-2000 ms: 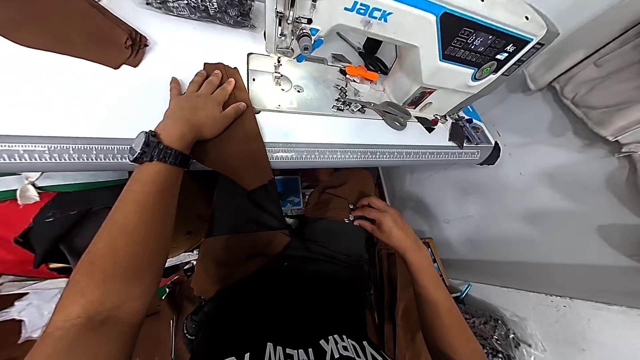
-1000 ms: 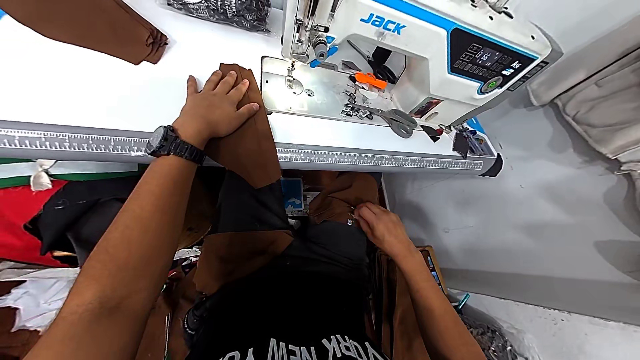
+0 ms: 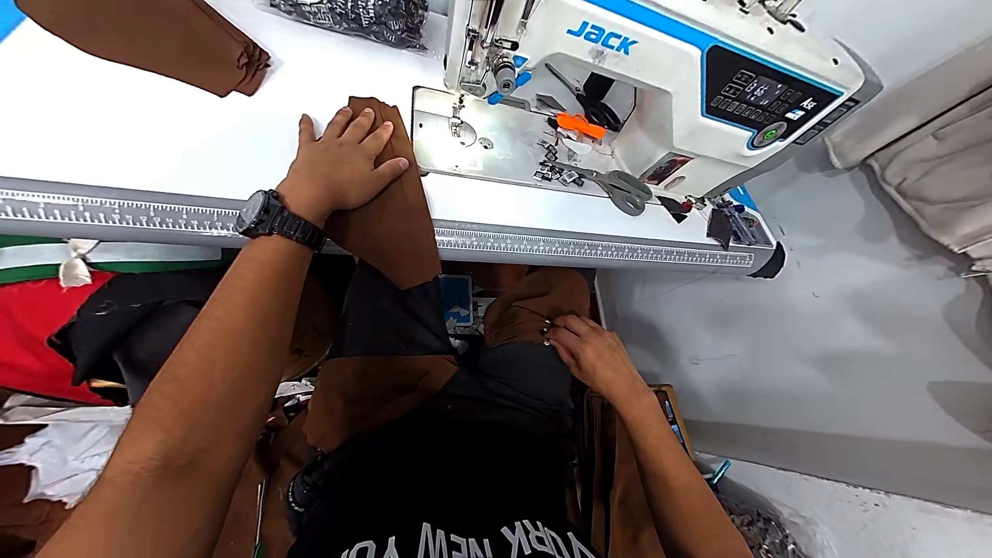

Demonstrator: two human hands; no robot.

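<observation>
A brown and black fabric piece (image 3: 395,225) runs from the sewing table down over its front edge to my lap. My left hand (image 3: 345,167), with a black watch at the wrist, rests spread on its brown upper end, just left of the needle plate. My right hand (image 3: 593,353) is at my lap by the brown cloth (image 3: 535,302), its fingertips at small shiny pieces; whether they grip anything is unclear. The white Jack sewing machine (image 3: 682,85) stands beyond, its presser foot (image 3: 457,128) over the needle plate with no cloth under it.
Grey-handled scissors (image 3: 624,190), small labels (image 3: 558,170), an orange-handled tool (image 3: 581,125) and black-handled scissors (image 3: 597,108) lie by the machine. A stack of brown pieces (image 3: 170,46) and a plastic bag (image 3: 356,19) lie at the back. A ruler strip (image 3: 116,213) lines the table edge.
</observation>
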